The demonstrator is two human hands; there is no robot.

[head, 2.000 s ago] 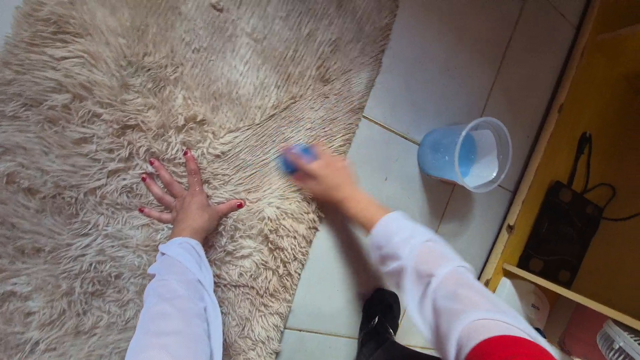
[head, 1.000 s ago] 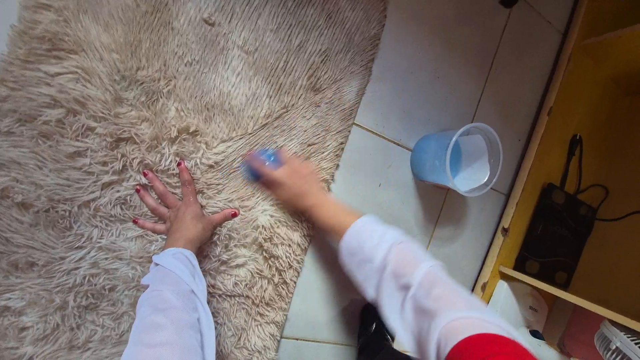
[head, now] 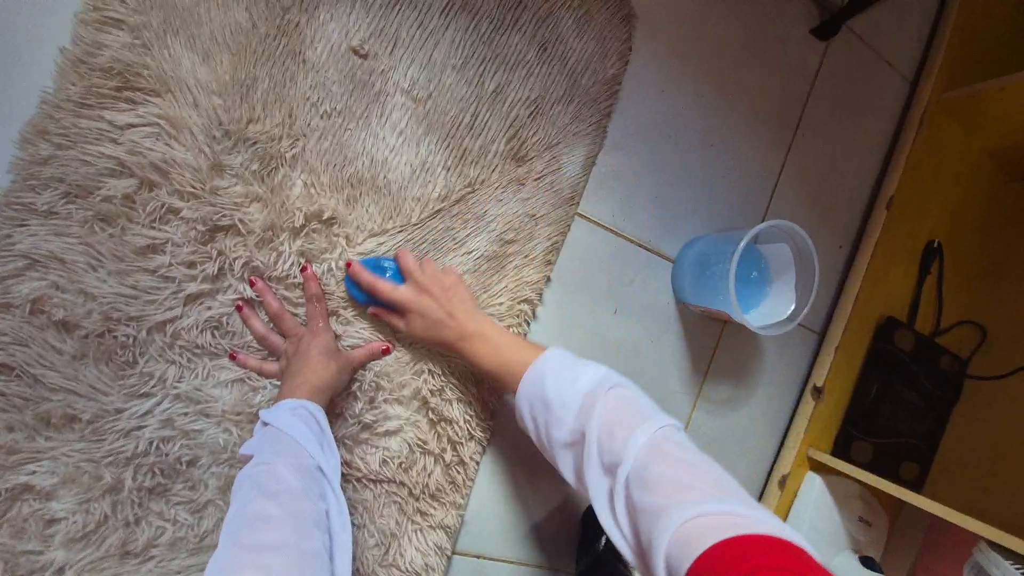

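Note:
My left hand point(head: 308, 348) lies flat on the beige shaggy rug point(head: 200, 192) with its fingers spread, holding nothing. Just to its right, my right hand point(head: 428, 300) grips a blue oval object point(head: 374, 280), perhaps a brush, and presses it against the rug. Its underside is hidden in the pile. Around and above the right hand the fibres lie combed in lines, while those near my left hand are tufted. On the floor right of the rug stands a clear plastic tub point(head: 744, 276) with blue liquid in it.
Light floor tiles point(head: 632, 336) border the rug. At the right is a yellow wooden shelf unit point(head: 848, 320) holding a black device with a cable point(head: 904, 400). A black shoe point(head: 596, 548) shows at the bottom edge, and a dark leg-like object point(head: 844, 18) at the top.
My right hand has moved left across the rug with the blue object, closer to my left hand. The left hand keeps its place on the rug, fingers spread.

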